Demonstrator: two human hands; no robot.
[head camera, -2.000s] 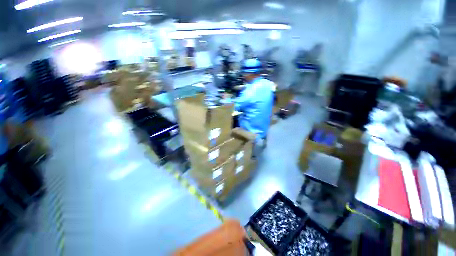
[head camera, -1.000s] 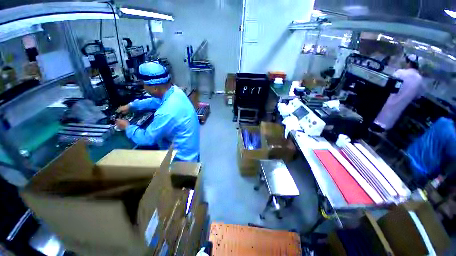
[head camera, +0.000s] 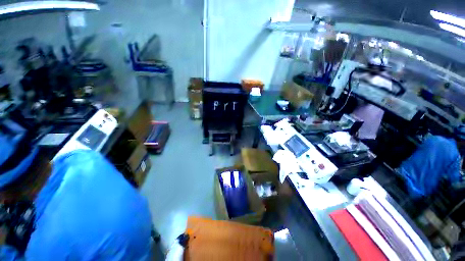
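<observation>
An orange-brown board (head camera: 229, 241), probably a fixture board, shows at the bottom middle of the head view, cut off by the lower edge. My left hand (head camera: 176, 249) is at the board's left edge, in a white glove with dark fingertips, small and partly cut off; its fingertips are on the board's edge. My right hand is not in view. What lies on the board, if anything, cannot be made out.
A person in a blue smock (head camera: 89, 209) is close at left. At right is a bench (head camera: 318, 201) with a red sheet (head camera: 357, 235), white strips and a machine panel (head camera: 304, 154). Ahead are an open carton (head camera: 235, 196) and a black crate stack (head camera: 223, 108).
The view has moved forward past the large cartons and turned right. The blue-smocked person is now nearer at left. The orange-brown board stays at the bottom of the view.
</observation>
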